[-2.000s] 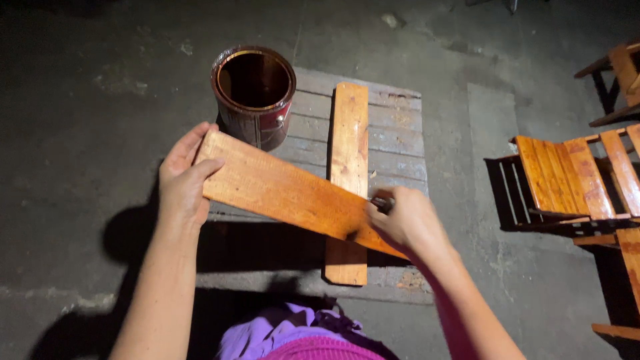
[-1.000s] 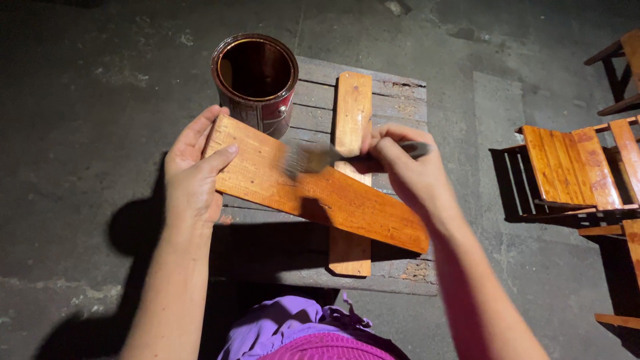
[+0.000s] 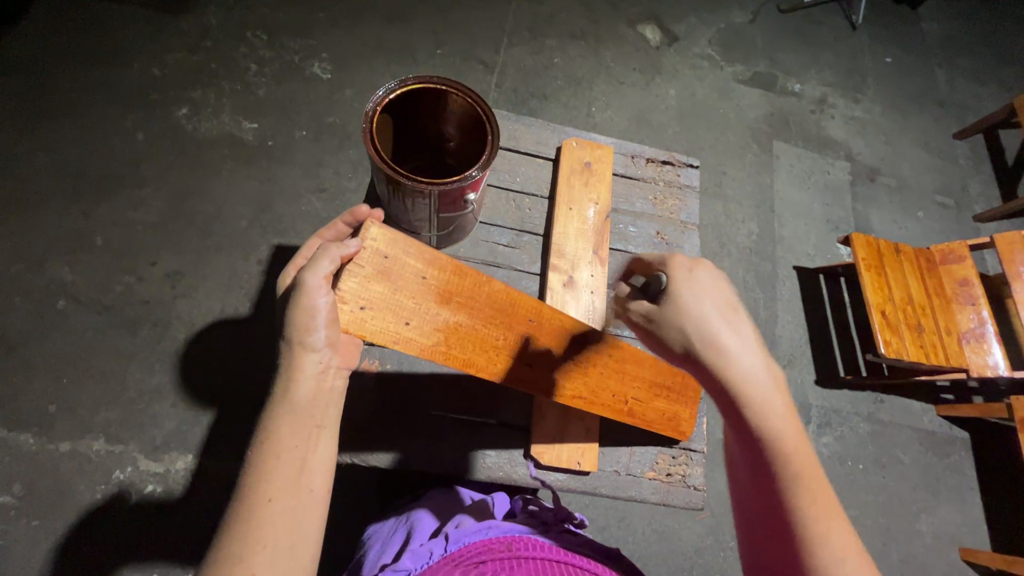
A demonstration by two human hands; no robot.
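My left hand grips the left end of a wooden board, which slants down to the right. The board is orange-brown, glossier and darker toward its right end. Above its right half, my right hand is closed around a brush, of which only the dark handle end shows; the bristles are hidden. Beneath the held board, a second, paler board lies lengthwise away from me on a weathered plank tabletop. An uncovered metal can, stained dark brown with liquid, stands behind my left hand.
Varnished slatted wooden furniture stands on the concrete floor to the right, with more wooden pieces near the right edge. A thin purple cord from my clothing touches the table's near edge.
My right hand with the brush was over the board's right part, then swept left with the bristles on the wood, and is now back at the right. My left hand keeps its hold.
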